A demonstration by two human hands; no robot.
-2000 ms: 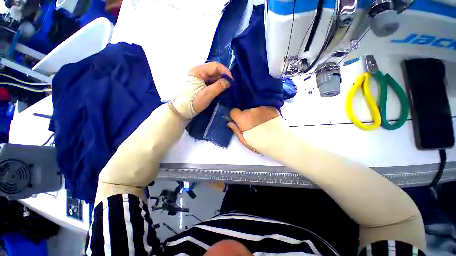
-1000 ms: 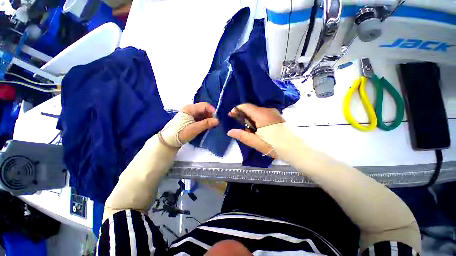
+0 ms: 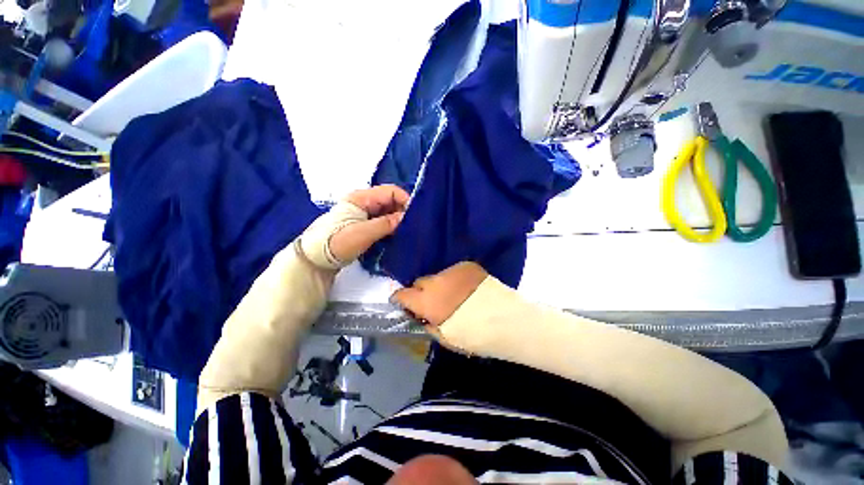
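A navy garment piece [image 3: 474,175] lies on the white table [image 3: 606,270] left of the machine head, with a whitish seam line [image 3: 428,156] along its left side. My left hand [image 3: 368,225] pinches the seam edge between thumb and fingers. My right hand [image 3: 441,296] is at the near edge of the cloth by the table's front, its fingertips closed on the cloth's lower corner. A snipping tool is not clearly visible in the right hand now.
The white sewing machine head [image 3: 606,66] stands at the upper right. Scissors [image 3: 706,189] with yellow and green loops and a black smartphone [image 3: 813,194] lie right. A second navy piece [image 3: 213,208] is heaped left, beside a grey motor-like unit [image 3: 59,317].
My right hand has moved down and left to the cloth's near corner, and its dark tool no longer shows. The navy cloth is spread over more of the lighter layer. My left hand still pinches the seam.
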